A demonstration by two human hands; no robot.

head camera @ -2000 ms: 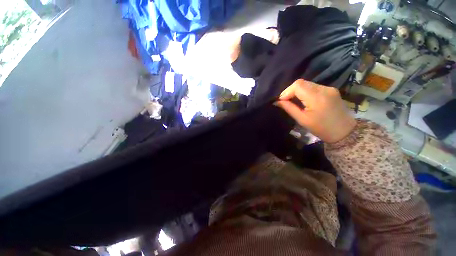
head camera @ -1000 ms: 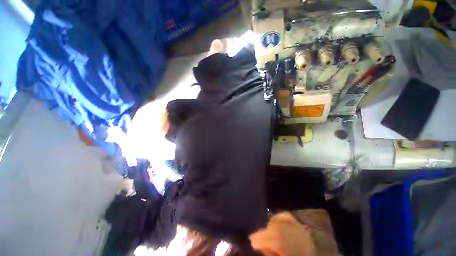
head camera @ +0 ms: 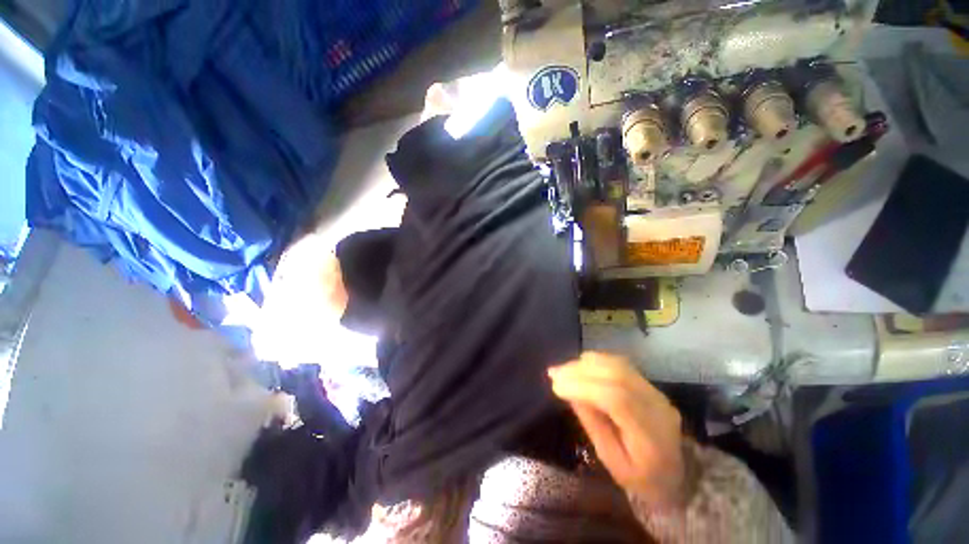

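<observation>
The black garment piece (head camera: 468, 308) lies over the bed left of the overlock machine (head camera: 680, 53). Its upper right edge is at the presser foot and needle area (head camera: 565, 191), and its lower part hangs toward the lap. My right hand (head camera: 627, 430) is at the cloth's lower right edge, below the machine bed, with its fingertips together on the edge; the fingertip contact is slightly blurred. My left hand cannot be made out. Patterned cloth and a glaring patch show at the bottom, below the black cloth.
Blue garments (head camera: 159, 159) are heaped at the upper left. Dark crumpled cloth (head camera: 303, 478) lies at the lower left. Thread tension dials (head camera: 707, 115) and a red-handled tool (head camera: 823, 165) are on the machine's right. A flat black rectangle (head camera: 912, 234) rests on white paper (head camera: 823, 260).
The view has swung toward the machine and moved closer. The black cloth, earlier stretched across the lap, now lies lengthwise before the machine. My right hand has come to its lower right edge.
</observation>
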